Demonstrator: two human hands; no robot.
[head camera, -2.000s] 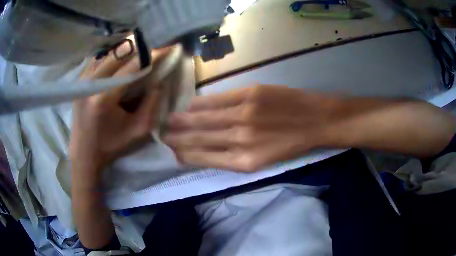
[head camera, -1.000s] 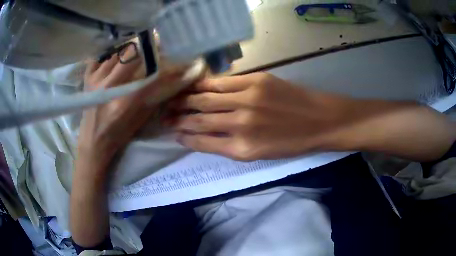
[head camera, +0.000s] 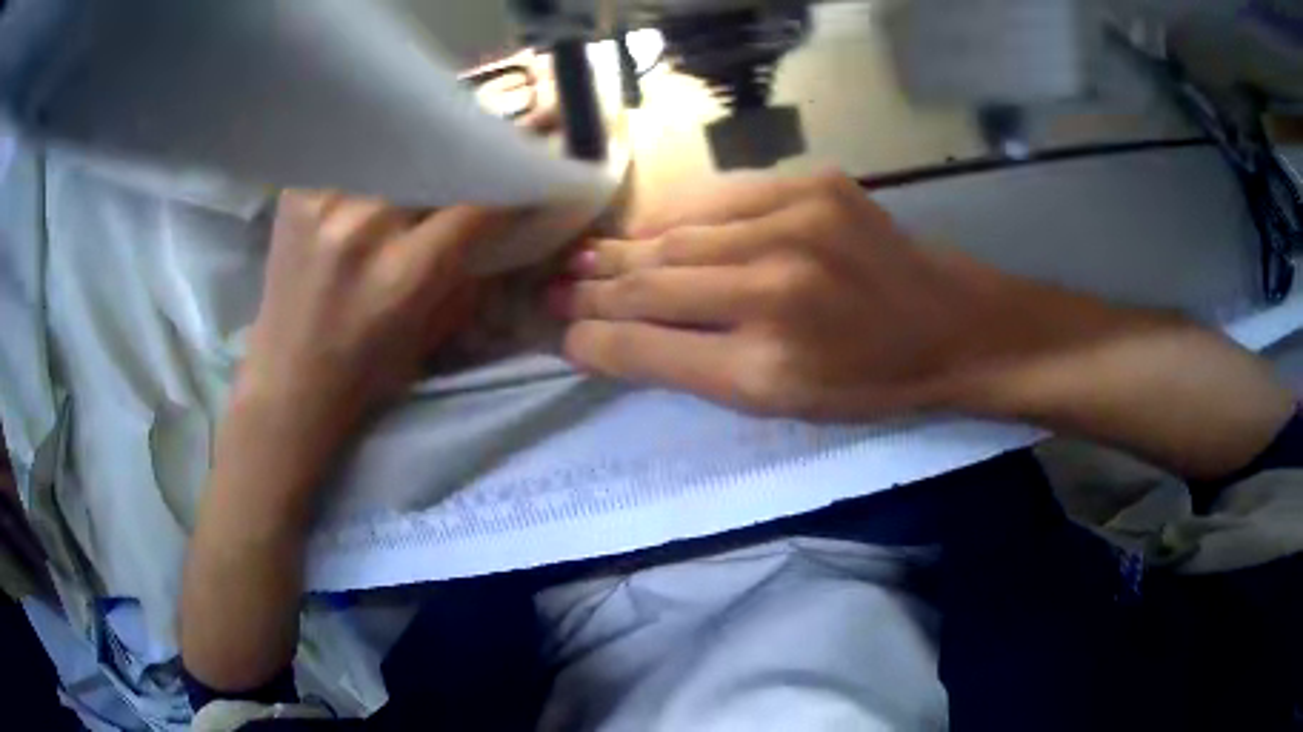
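Note:
My left hand (head camera: 357, 293) is in front of the needle area, its fingers bent on pale cloth (head camera: 550, 229). My right hand (head camera: 779, 293) meets it from the right, its fingertips on the same cloth just below the lit presser foot area. The exact finger grip is blurred and partly hidden. The light beige garment panel (head camera: 107, 358) spreads bunched at the left and runs under my left hand. The sewing machine's dark needle parts (head camera: 579, 100) stand just behind my fingers. A pale blurred shape (head camera: 315, 100) covers the upper left.
A black block with a spring-like stem (head camera: 755, 132) stands right of the needle. A white blurred attachment (head camera: 986, 57) is at the top right. Black-handled scissors (head camera: 1265, 215) lie far right. Printed ruler marks (head camera: 572, 493) line the front table edge. Beige cloth (head camera: 1186, 522) hangs at lower right.
The machine parts appear further right and the needle glow now shows. The snips are no longer visible. Both hands remain together at the cloth, slightly further right, and a pale shape now covers the upper left.

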